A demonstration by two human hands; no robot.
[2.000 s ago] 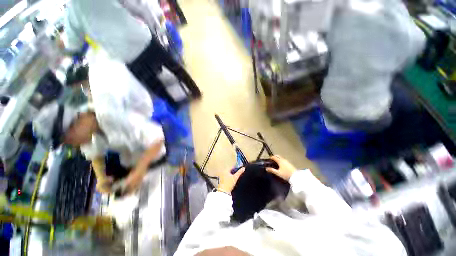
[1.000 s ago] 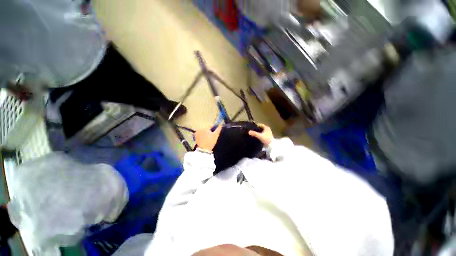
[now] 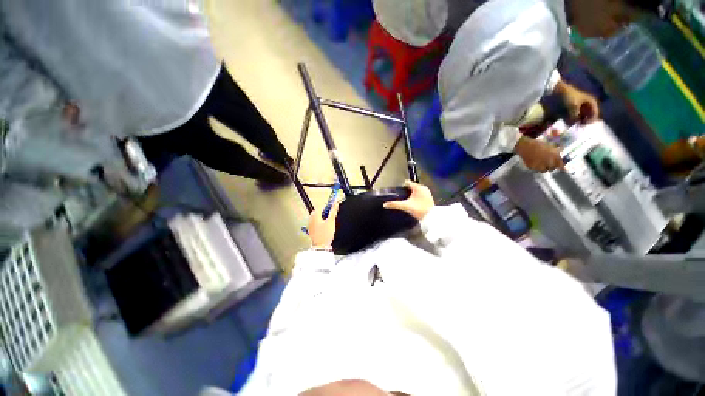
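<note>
A round stool (image 3: 367, 220) with a black seat is held against the front of my white coat. Its thin dark metal legs point forward and away from me over the cream floor. My left hand (image 3: 323, 227) grips the left edge of the seat. My right hand (image 3: 413, 201) grips the right edge, fingers on top. A small blue piece shows by the legs near my left hand. The underside of my grip is hidden.
A person in grey with dark trousers (image 3: 240, 116) stands at the left of the aisle (image 3: 255, 46). A white and black stack (image 3: 209, 267) is at lower left. A red plastic stool (image 3: 402, 66) and a person working at a bench (image 3: 502, 77) are at right.
The view has moved along the aisle. The standing person at left now shows more fully, and the red stool and working person have come into view at right. Both hands still hold the stool.
</note>
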